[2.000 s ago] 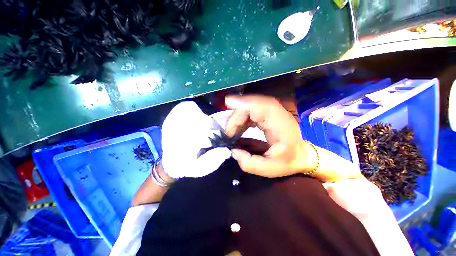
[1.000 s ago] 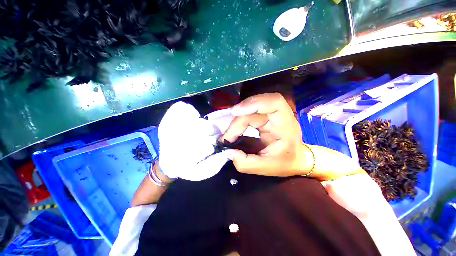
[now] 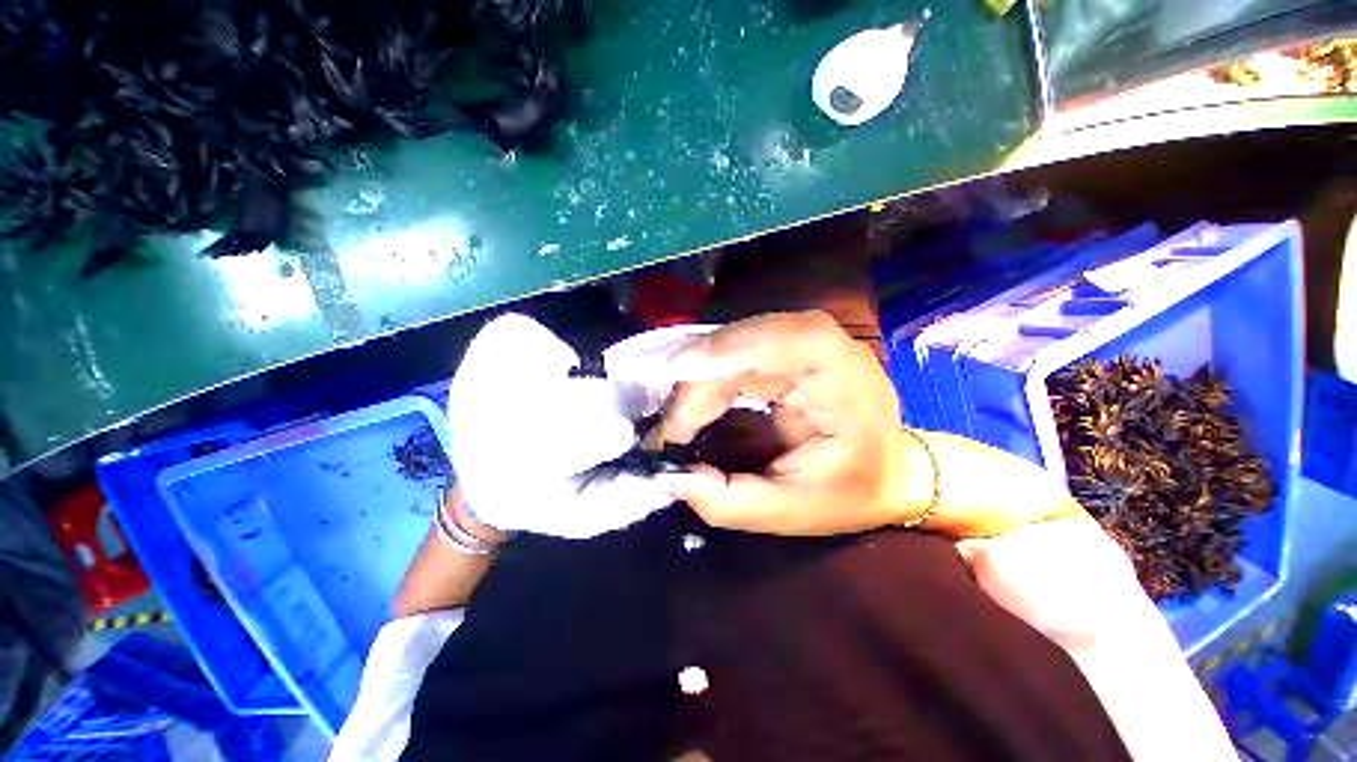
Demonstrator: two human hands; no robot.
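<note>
My left hand (image 3: 543, 432) wears a white knit glove and is closed around a black spiky piece (image 3: 637, 465) over my lap. Dark tips of it show at the glove's thumb, and a bit of black also shows between the gloved fingers higher up. My right hand (image 3: 804, 424) is bare, with a thin yellow bracelet. Its thumb and forefinger pinch the same piece from the right. Most of the piece is hidden by the fingers.
A heap of loose black pieces (image 3: 283, 112) lies on the green bench (image 3: 670, 164). A white squeeze bottle (image 3: 866, 75) lies farther right. A blue crate with brown-black pieces (image 3: 1161, 476) stands at right. A blue crate (image 3: 305, 536) with a few black pieces stands at left.
The black piece was spread open between both hands, then mostly covered by the fingers; now some dark tips show again. My gloved hand has shifted slightly left.
</note>
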